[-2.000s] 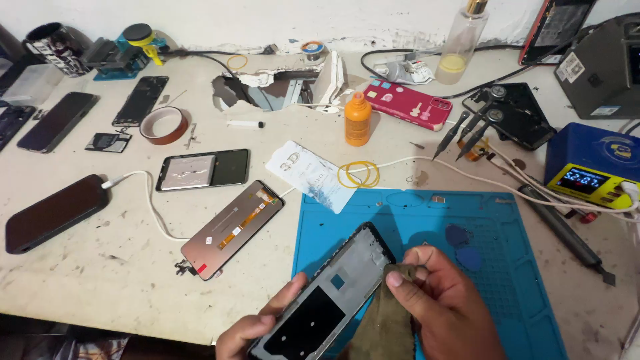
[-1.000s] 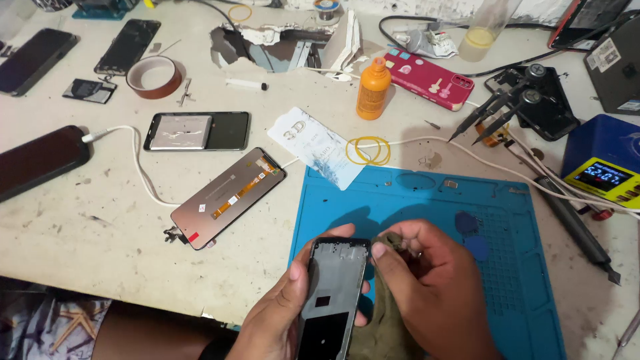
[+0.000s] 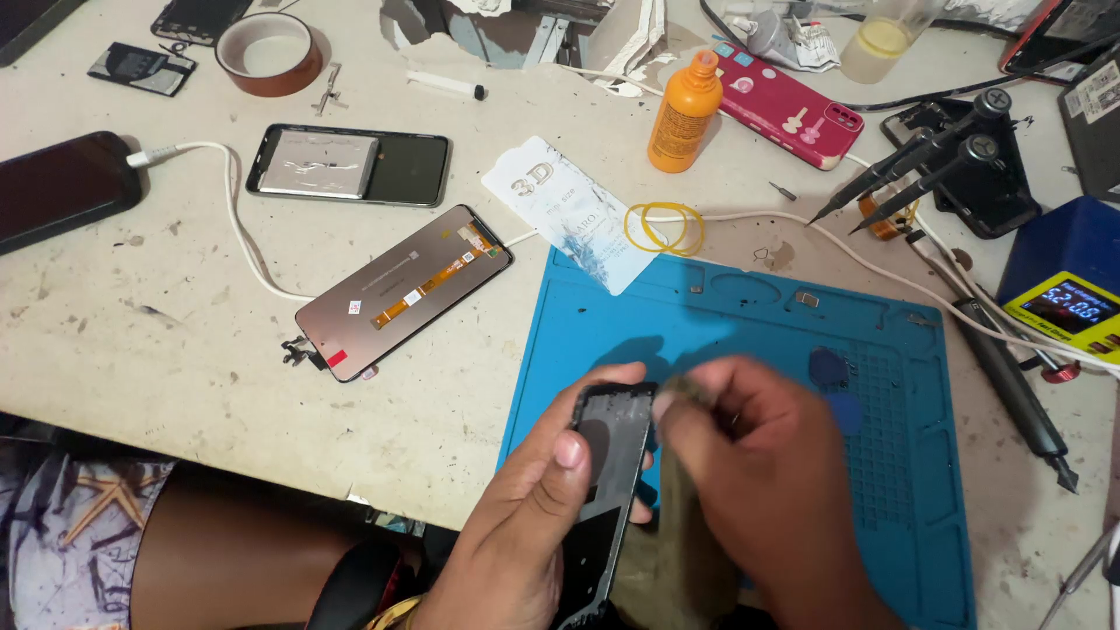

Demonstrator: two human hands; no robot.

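Observation:
My left hand (image 3: 542,499) holds a phone frame (image 3: 612,464) upright and slightly tilted, thumb on its face, above the near part of a blue silicone repair mat (image 3: 744,306). Pinched in my right hand (image 3: 761,455) is an olive cloth (image 3: 682,516), its bunched end at the frame's top corner and the rest hanging down. A phone display assembly (image 3: 407,293) with an orange flex cable lies back side up on the table, left of the mat. Behind it rests an open phone housing (image 3: 350,164) with a silver battery.
An orange bottle (image 3: 687,112) stands behind the mat, near a red phone case (image 3: 787,105). Yellow rubber bands (image 3: 665,229) lie on a printed packet (image 3: 569,214). Screwdrivers (image 3: 927,166), a pen-shaped tool (image 3: 1015,385) and a blue power unit (image 3: 1067,271) are at right; tape (image 3: 267,54) is back left.
The phone frame has gone from strongly slanted to nearly upright in my left hand. My right hand stays at its upper edge with the cloth. The view has shifted closer to the table.

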